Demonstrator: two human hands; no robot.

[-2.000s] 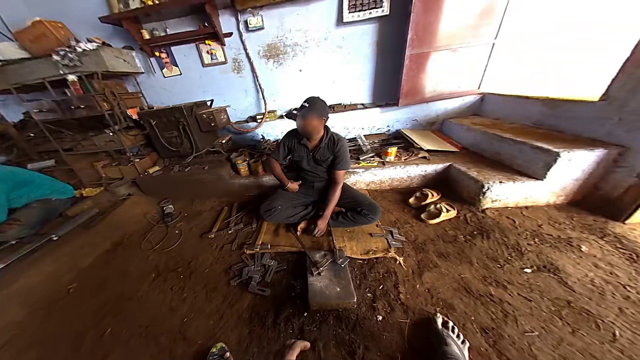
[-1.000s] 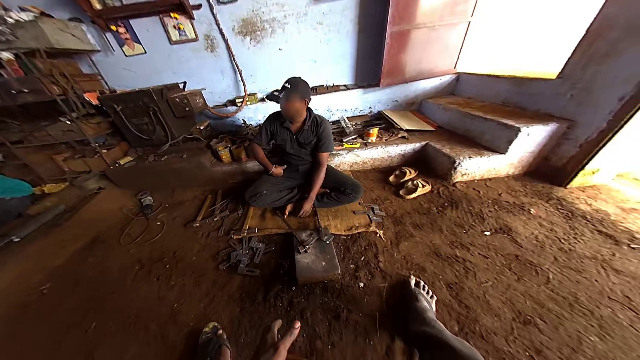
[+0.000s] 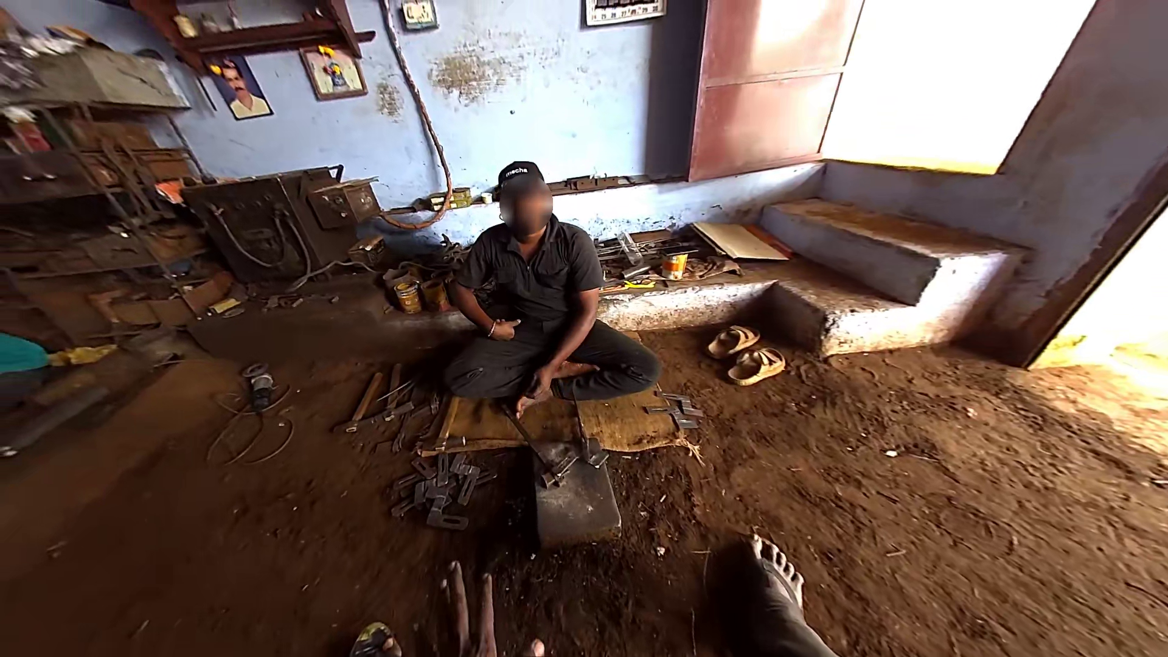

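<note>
My left hand (image 3: 470, 607) reaches in at the bottom edge, two fingers extended and apart, the thumb tip to their right; it holds nothing visible and is nearest a dark metal block (image 3: 577, 511). My right hand is out of view. Two hammer-like tools (image 3: 557, 464) rest on the block's far end, their handles toward a seated person (image 3: 529, 274) in dark clothes. One hand (image 3: 534, 392) of that person is low beside a handle; the other (image 3: 504, 329) rests at the waist. Several slotted flat metal pieces (image 3: 443, 488) lie left of the block.
A brown sack (image 3: 630, 422) lies beneath the person, with more metal pieces (image 3: 675, 411) at its right. A corded power tool (image 3: 261, 388) and wooden-handled tools (image 3: 367, 398) lie left. Sandals (image 3: 756, 365), steps (image 3: 876, 246) and my bare foot (image 3: 778, 575) are at right.
My hand's fingers now extend forward and apart at the bottom edge, where two seconds ago only a small part of it showed. The seated person's pose is much the same. The view has shifted slightly.
</note>
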